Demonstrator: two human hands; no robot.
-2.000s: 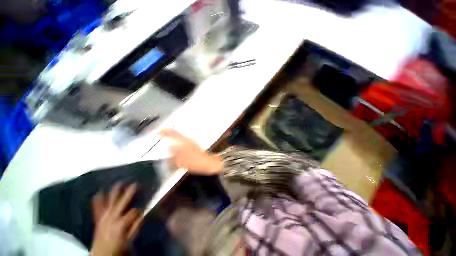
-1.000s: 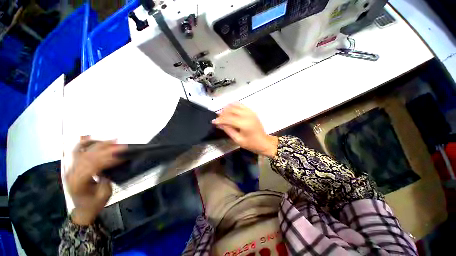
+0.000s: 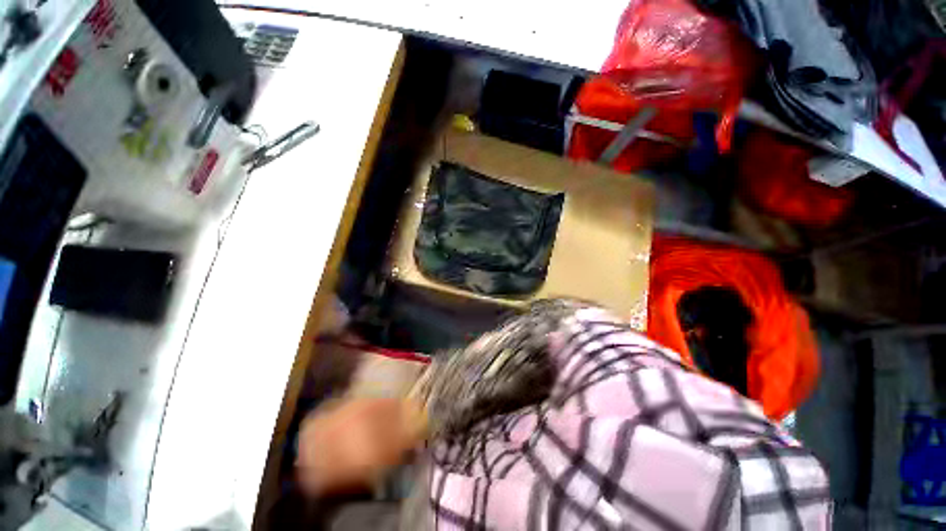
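Observation:
A squarish camouflage piece with rounded lower corners lies on a brown cardboard carton at the centre. My right hand is a blur over the table's front edge, below and left of the carton. Its fingers cannot be made out, nor whether it holds anything. My left hand is not in view. The black-backed panel is not in view.
The white machine table runs down the left, with the sewing machine, a black flat item and silver snips. An orange sack with dark contents stands right. Red-orange bags lie at the back.
The view has swung right, towards the carton. The black panel and my left hand have left the picture. My right hand, earlier on the panel, is now at the table's front edge.

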